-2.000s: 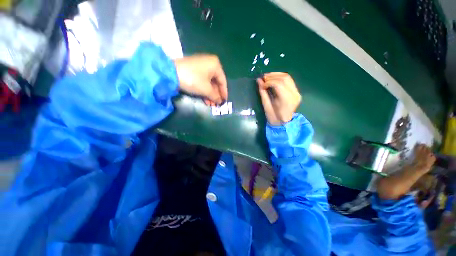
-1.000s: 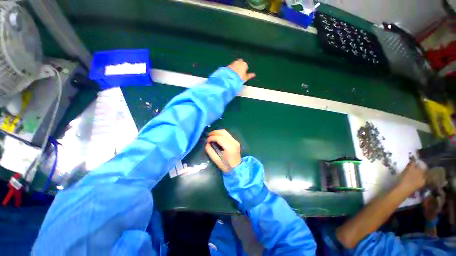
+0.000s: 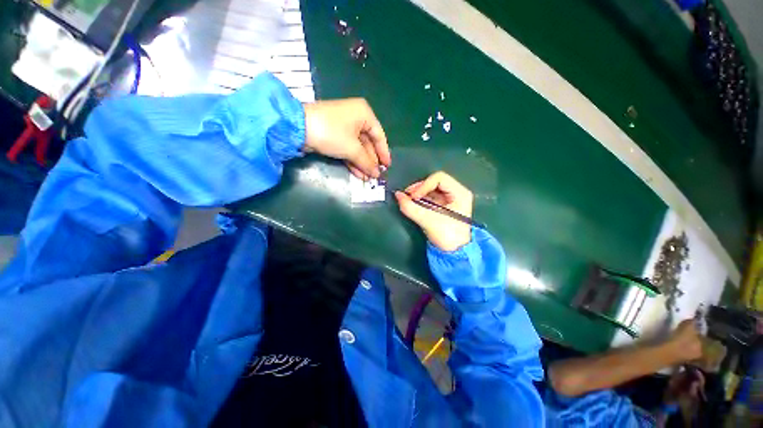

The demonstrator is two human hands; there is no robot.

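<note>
My left hand (image 3: 347,134) holds a tiny dark component (image 3: 382,174) between its fingertips, over a small white card (image 3: 366,191) near the bench mat's front edge. My right hand (image 3: 439,209) holds thin dark tweezers (image 3: 448,212). Their tips point left toward the component; whether they touch it or hold a piece is too small to tell. Several tiny white adhesive pieces (image 3: 445,127) lie on the green mat beyond my hands. A faint clear film (image 3: 477,177) lies beside my right hand.
Lined white sheets (image 3: 259,50) lie at upper left, red-handled cutters (image 3: 35,129) at the left edge. A spool (image 3: 615,299) stands at right, near a heap of metallic parts (image 3: 671,263). Another person's forearm (image 3: 623,369) is at lower right. A white strip (image 3: 544,75) crosses the green surface.
My left hand has come back from beyond the white strip to the card and now holds a component. My right hand has the tweezers lowered beside it. The camera view has turned.
</note>
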